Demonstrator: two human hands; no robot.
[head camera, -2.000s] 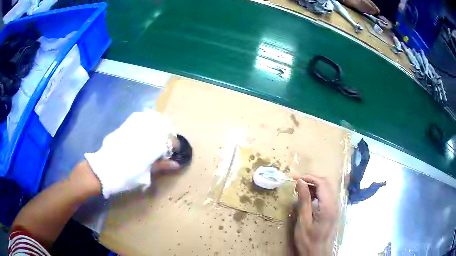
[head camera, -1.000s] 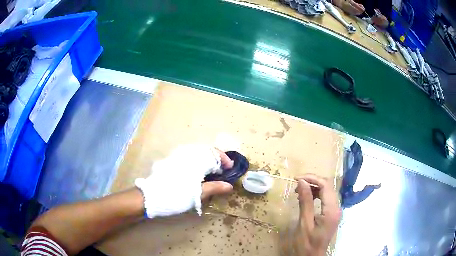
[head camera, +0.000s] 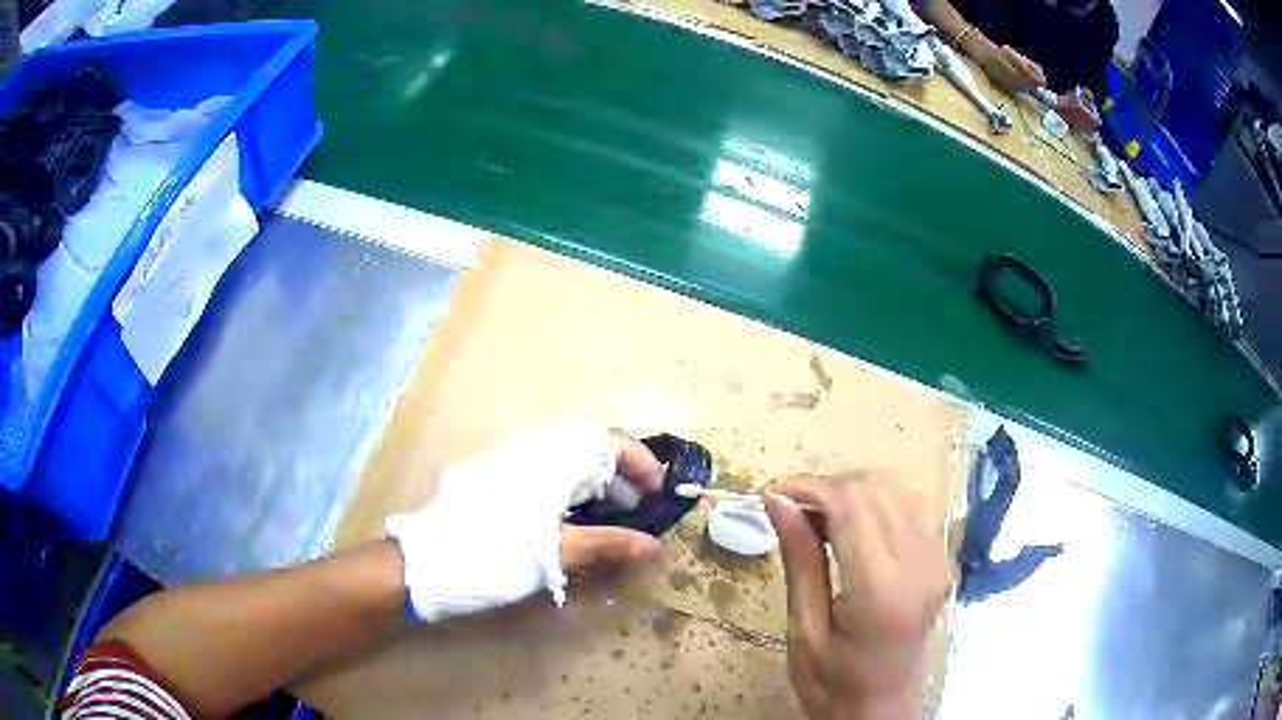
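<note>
My left hand (head camera: 513, 518), in a white knit glove with bare fingertips, holds a black oval ring (head camera: 675, 461) pinched over the cardboard mat (head camera: 562, 326). My right hand (head camera: 869, 570) is bare and holds a thin cotton swab (head camera: 724, 494) between thumb and fingers. The swab's light tip is at the ring's right side and appears to touch it. The small white glue cup (head camera: 741, 528) stands just below the swab, on the brown-stained part of the mat. My left fingers hide part of the ring.
A blue tote (head camera: 120, 288) with black rings is at left. Black strip pieces (head camera: 995, 518) lie on the metal bench at right. A joined ring and strip (head camera: 1024, 291) lies on the green belt (head camera: 562, 162). Across it, a person's hands (head camera: 1009, 68) are near grey-white parts (head camera: 865, 31).
My left hand has brought the ring from the left to beside the cup. My right hand has moved the swab from the cup to the ring. The joined piece has shifted right along the belt.
</note>
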